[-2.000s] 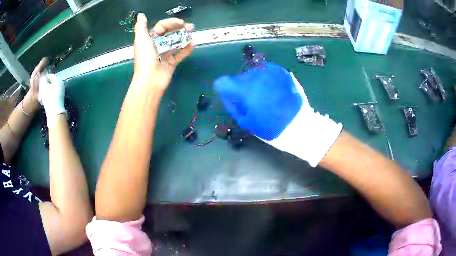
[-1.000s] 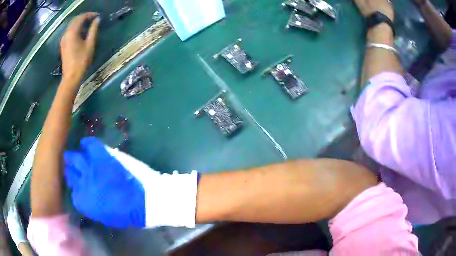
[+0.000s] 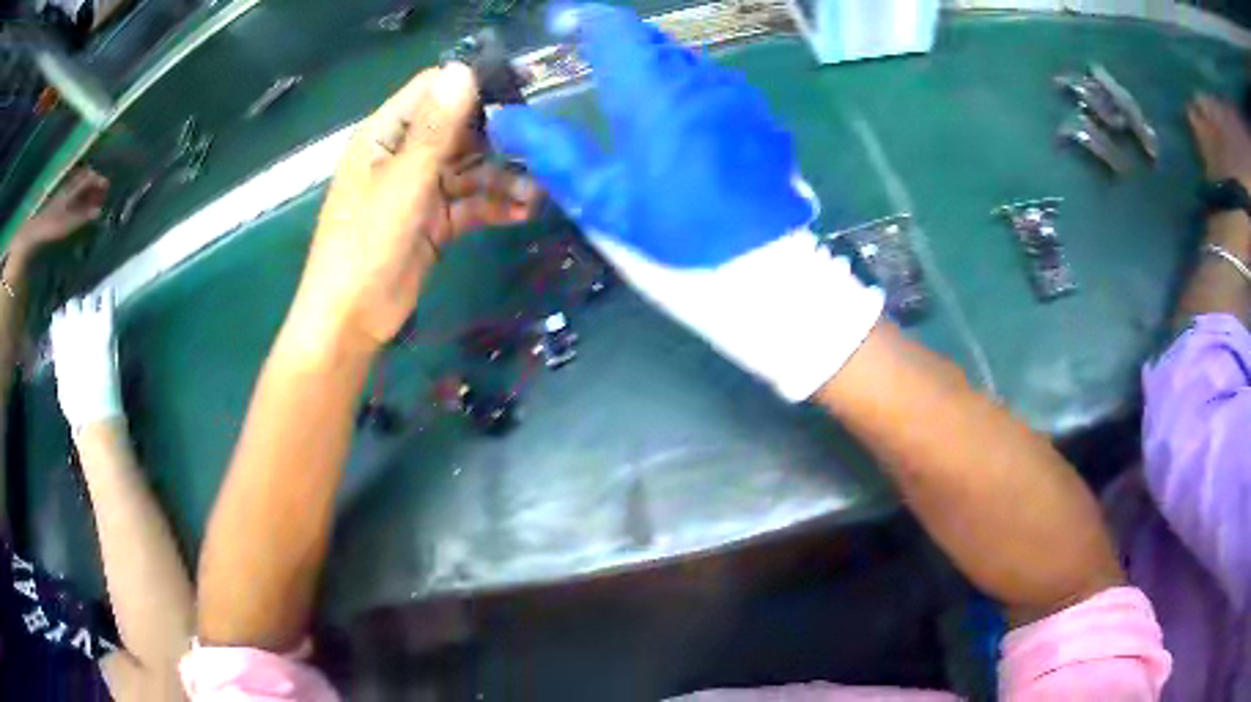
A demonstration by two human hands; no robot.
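My bare left hand (image 3: 398, 206) is raised near the pale rail, its fingertips closed on a dark circuit board piece (image 3: 489, 76), slightly blurred. My right hand (image 3: 693, 158), in a blue-palmed glove with a white cuff, is just right of it. Its thumb reaches to the piece, its fingers are spread, and no object shows in it. Small black components (image 3: 487, 406) with thin red wires lie mid-table below my hands. A small component with a white top (image 3: 556, 340) lies among them.
Circuit boards (image 3: 1039, 250) lie singly and in a small pile (image 3: 1106, 121) at right; one is partly behind my glove's cuff. A light blue and white carton (image 3: 873, 25) stands at the rail (image 3: 227, 199). People's arms are at both sides; scattered pieces lie beyond the rail.
The view has swung right and back left. My left hand held a pale board, then was raised over the far strip; now it holds a dark piece. My gloved hand has risen beside it and spread its fingers.
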